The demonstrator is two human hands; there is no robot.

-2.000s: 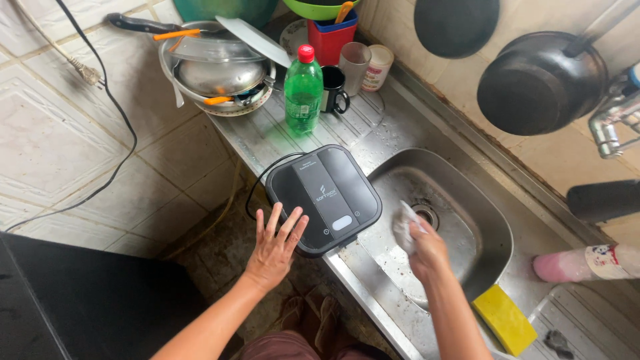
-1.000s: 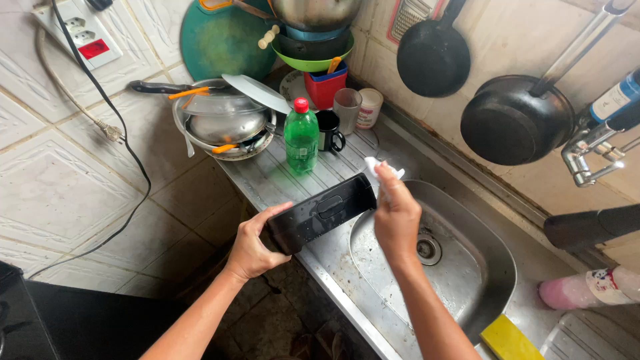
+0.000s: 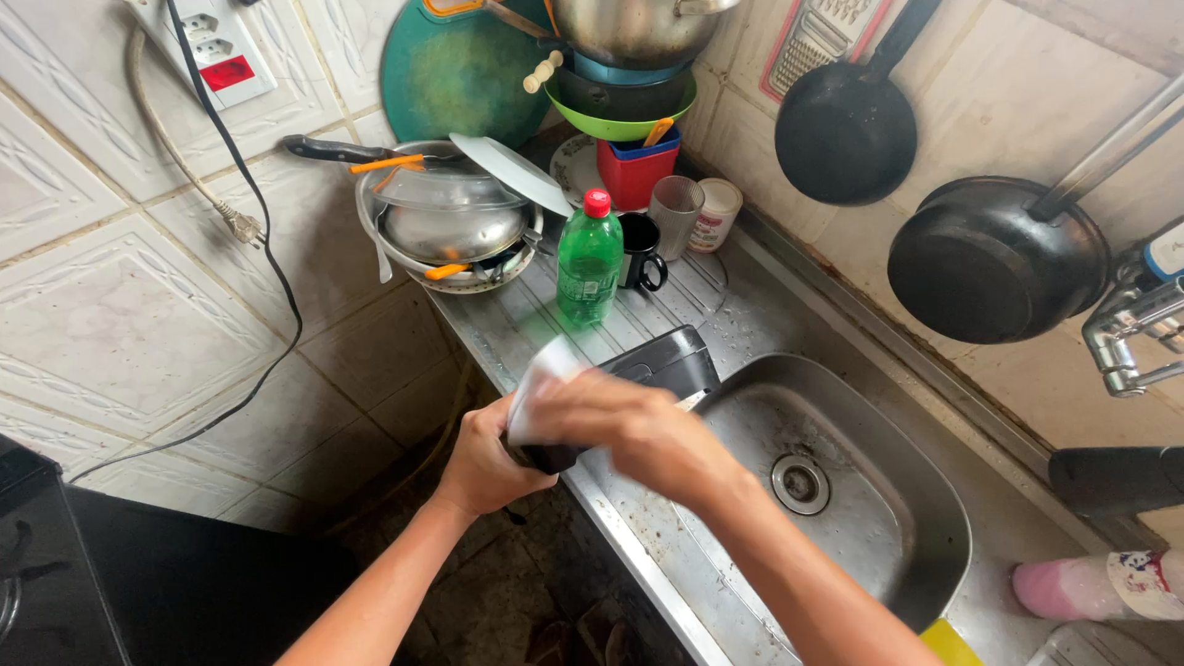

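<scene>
My left hand [image 3: 486, 458] grips the left end of a black box-shaped appliance [image 3: 661, 365], which is tilted on its side over the front edge of the steel counter, left of the sink basin. My right hand [image 3: 610, 416], blurred, holds a white cloth or paper [image 3: 546, 384] against the appliance's left end and hides much of it. Behind the appliance stands a green plastic bottle [image 3: 589, 264] with a red cap.
A bowl of dishes [image 3: 453, 217], a black mug [image 3: 640, 252], a clear glass [image 3: 676, 213] and stacked pots stand at the back. The sink basin [image 3: 832, 499] lies to the right, with a yellow sponge [image 3: 950, 643] near its front. Black pans [image 3: 999, 264] hang on the wall.
The appliance lay flat, lid up, two seconds ago and is now tilted on its side. My right hand has moved left with the white cloth or paper, from the appliance's right end to its left end.
</scene>
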